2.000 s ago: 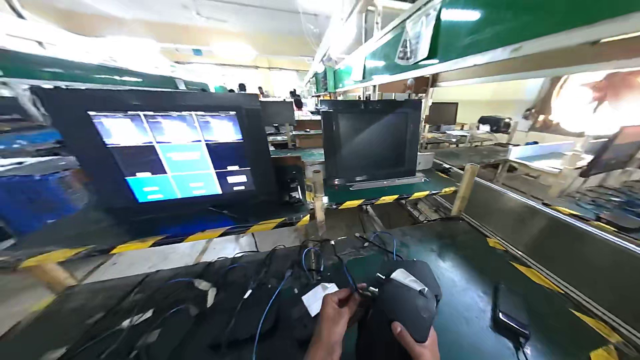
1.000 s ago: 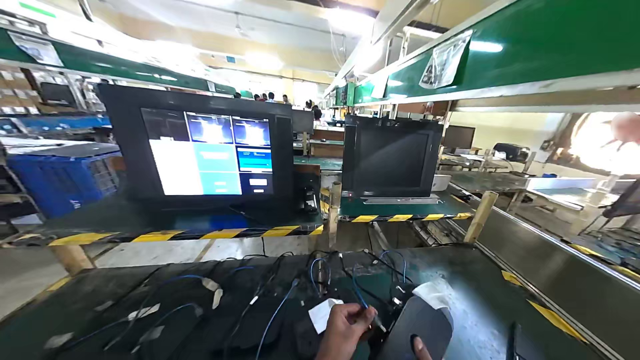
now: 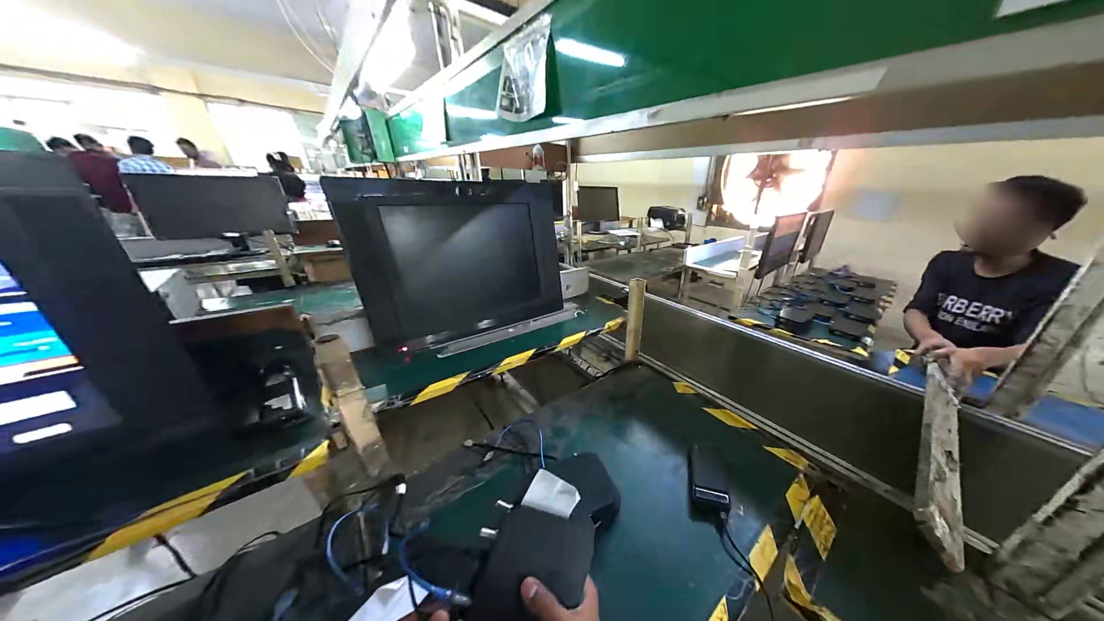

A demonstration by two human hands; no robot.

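Note:
My right hand (image 3: 561, 601) grips a flat black plastic box (image 3: 539, 556) at the bottom of the view, its thumb on top. Only a fingertip of my left hand (image 3: 440, 615) shows at the bottom edge, beside a blue cable's plug (image 3: 457, 597); whether it holds the plug is hidden. Metal connectors stick out of the box's left side. A second black box (image 3: 595, 487) lies just beyond, with a piece of white paper (image 3: 550, 493) over its edge. Another white paper (image 3: 388, 601) lies to the left among black and blue cables.
A black device with a cord (image 3: 709, 479) lies on the green bench (image 3: 647, 414), edged with yellow-black tape. A dark monitor (image 3: 461, 259) stands ahead, a lit screen (image 3: 39, 345) at left. Beyond the conveyor (image 3: 776, 379), a person (image 3: 992, 293) stands at right near a wooden post (image 3: 940, 466).
The view has turned to the right, bringing the person at right into sight. My left hand, seen at the cables beside the box earlier, is now mostly out of the frame.

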